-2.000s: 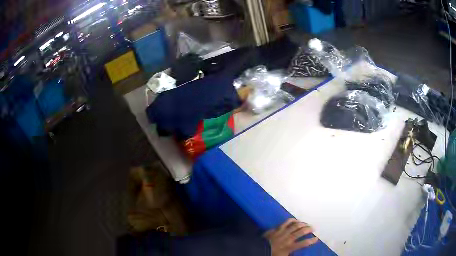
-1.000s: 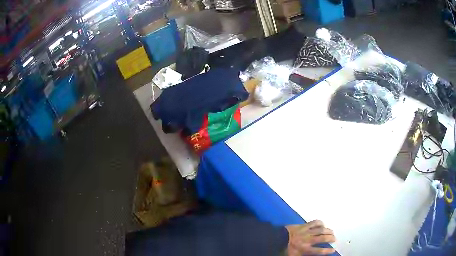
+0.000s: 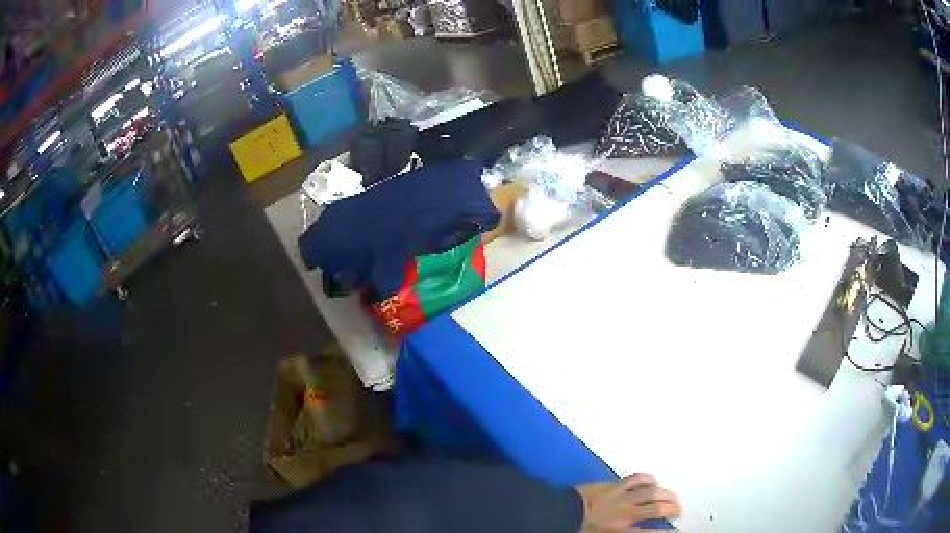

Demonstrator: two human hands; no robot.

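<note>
My left hand [image 3: 630, 504] is at the bottom edge of the picture, its sleeve coming in from the left. It rests palm down on the near corner of the white board [image 3: 625, 344], over the blue cloth edge, and holds nothing. The board lies on the blue table cover [image 3: 469, 390]. My right hand is out of the picture. Black goods in clear plastic bags [image 3: 734, 227] lie on the far part of the board. A dark brown strip with a brass-coloured tool [image 3: 839, 328] and a looped black cord [image 3: 885, 331] lies at the right.
Yellow scissors handles [image 3: 922, 410] and a white cable [image 3: 891, 442] lie at the right edge. A lower table beyond holds dark blue cloth [image 3: 401, 224], a red and green bag [image 3: 448, 279] and clear plastic [image 3: 552, 177]. A brown box [image 3: 318, 416] stands on the floor.
The view has shifted slightly over these frames. My left hand stays resting on the board's near corner. The goods on the board have not moved.
</note>
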